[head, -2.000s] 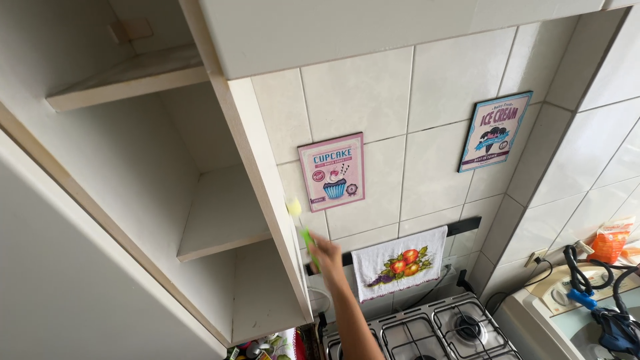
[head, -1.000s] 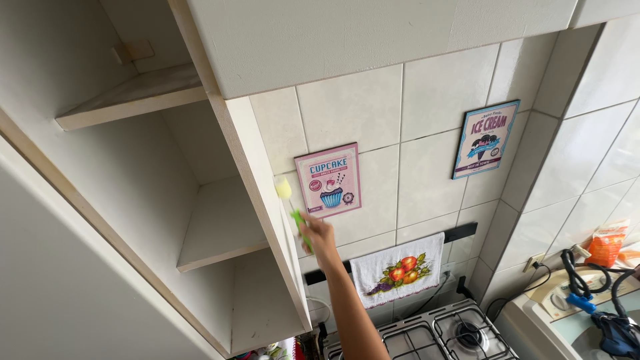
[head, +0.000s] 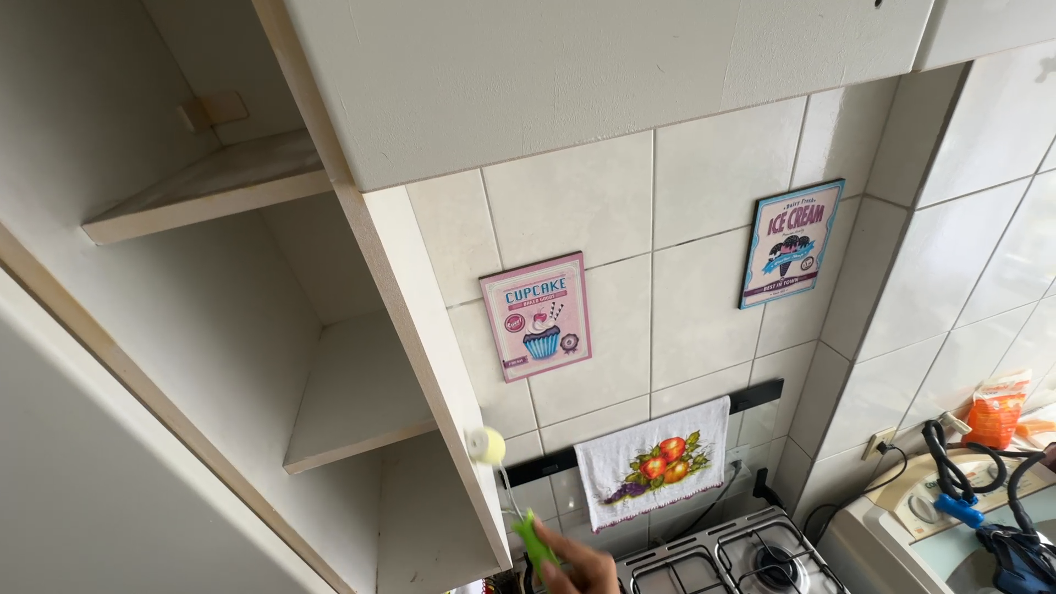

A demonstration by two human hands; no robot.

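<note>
A hand, which looks like my right hand, grips the green handle of a small foam paint roller at the bottom centre. The pale yellow roller head is up against the outer side panel of the tall off-white shelf unit, near its lower part. The wire frame runs from the head down to the handle. The fingers are closed around the handle, and the wrist is cut off by the lower edge. My left hand is out of view.
Right of the unit, a cupcake sign and an ice cream sign hang on tiles. A fruit-print towel hangs over the gas stove. An overhead cabinet juts above. A washing machine carries black cables.
The hand and roller have moved down along the side panel, from beside the cupcake sign to below it. The view has shifted a little.
</note>
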